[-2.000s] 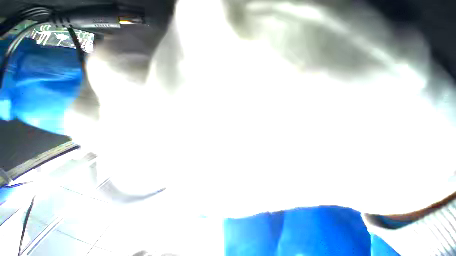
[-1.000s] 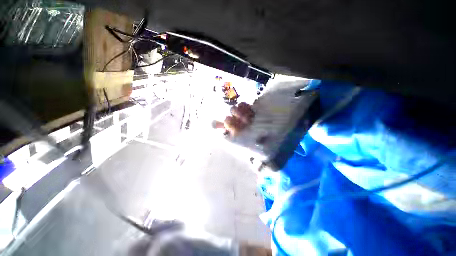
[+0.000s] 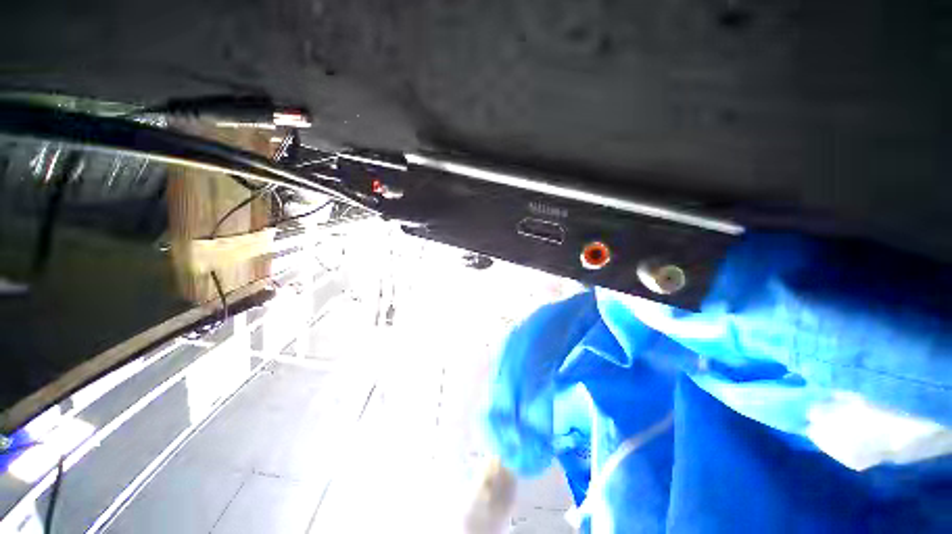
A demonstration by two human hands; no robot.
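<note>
A flat black set-top box [image 3: 470, 214] shows its port side across the middle. It has a silver edge, a small flat slot, an orange-ringed jack and a metal jack. A black cable plug [image 3: 245, 110] lies to its left, apart from the box's ports. No glove or hand shows clearly on the box. A small pale blurred shape [image 3: 491, 501] is at the end of a blue sleeve [image 3: 532, 396] at the bottom; I cannot tell whether it is a hand.
Blue clothing [image 3: 793, 355] fills the right side. A wooden block [image 3: 214, 229] stands at the left with thin cables beside it. A dark surface [image 3: 626, 83] spans the top. A tiled floor [image 3: 313, 448] shows below, overexposed in the middle.
The large white blurred shape from two seconds ago is gone. The grey and brownish blurred shapes below the box are gone too. The box's port side now appears larger and sharper.
</note>
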